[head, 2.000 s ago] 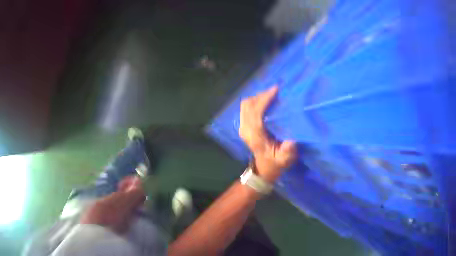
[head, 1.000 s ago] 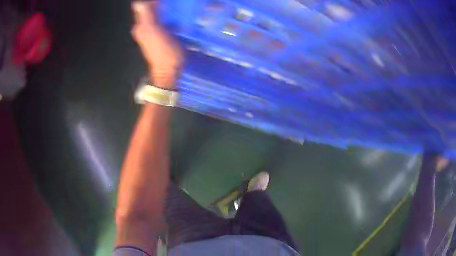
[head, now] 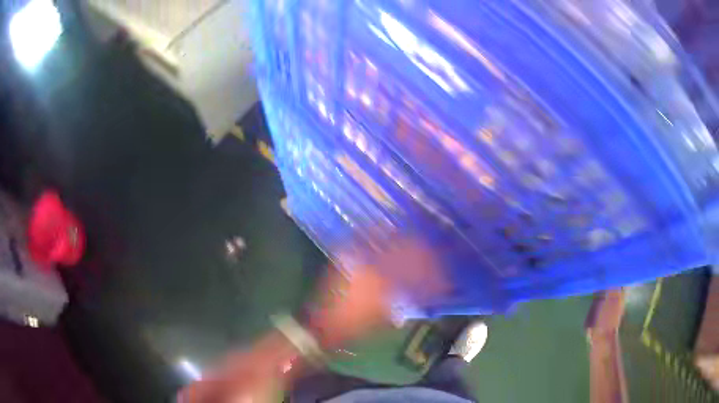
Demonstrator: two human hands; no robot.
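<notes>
A tall stack of blue plastic crates [head: 473, 157] fills the middle and right of the view, tilted by the fisheye and blurred. Shiny clear plastic lies over its upper right part. Pale and reddish contents show through the lattice sides. My left hand [head: 386, 279] is strongly blurred against the lower left side of the stack; its fingers cannot be made out. My right forearm reaches up to the stack's lower right edge, where my right hand [head: 606, 308] is partly hidden and its grip is unclear.
A red item [head: 55, 230] lies on a grey bin at the far left. A pale box-like object [head: 221, 71] stands at the upper left. Yellow floor tape [head: 653, 311] runs at the lower right. My white shoe [head: 471, 340] shows on the green floor just below the stack.
The stack now fills more of the view's height and shows more of its side. My left hand has moved from the stack's upper left corner to its lower left. The pale object has come into view.
</notes>
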